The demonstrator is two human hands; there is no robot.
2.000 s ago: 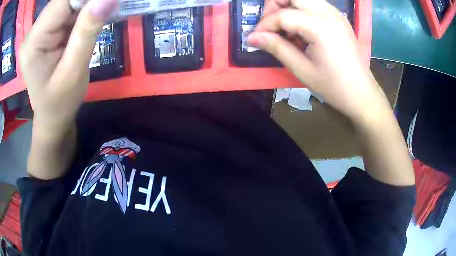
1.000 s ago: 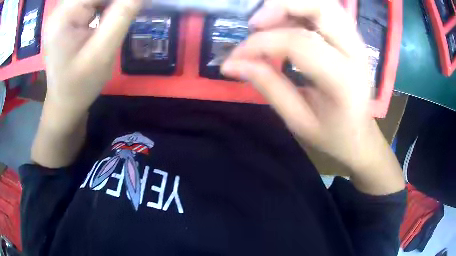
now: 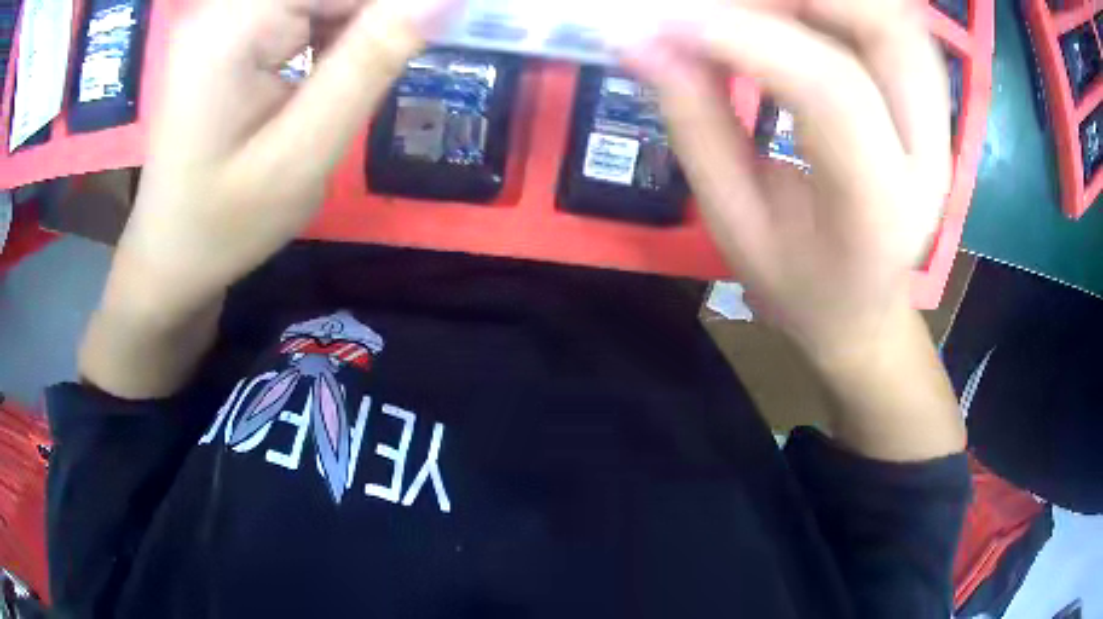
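Observation:
A white label strip [image 3: 532,27] with faint print is stretched between my hands at the top edge, blurred. My left hand [image 3: 260,157] grips its left end between thumb and fingers. My right hand [image 3: 804,169] has its fingertips at the right end of the strip; whether they pinch a label is too blurred to tell. Below, a red tray [image 3: 484,230] holds black phones with open backs. One phone [image 3: 442,127] shows a blue and silver board without a white label at its near end. The phone to its right [image 3: 623,145] bears a small white label [image 3: 611,158].
Another white strip [image 3: 40,73] lies over the tray at the far left. A second red tray [image 3: 1074,115] sits on the green bench [image 3: 1016,200] at the right. A cardboard box [image 3: 774,363] with white scraps is below the bench. Red trays [image 3: 998,526] are stacked lower right.
Both hands and the strip have shifted right in view, as has the tray. My right fingers have moved from over a phone up to the strip. A white label now shows on that phone.

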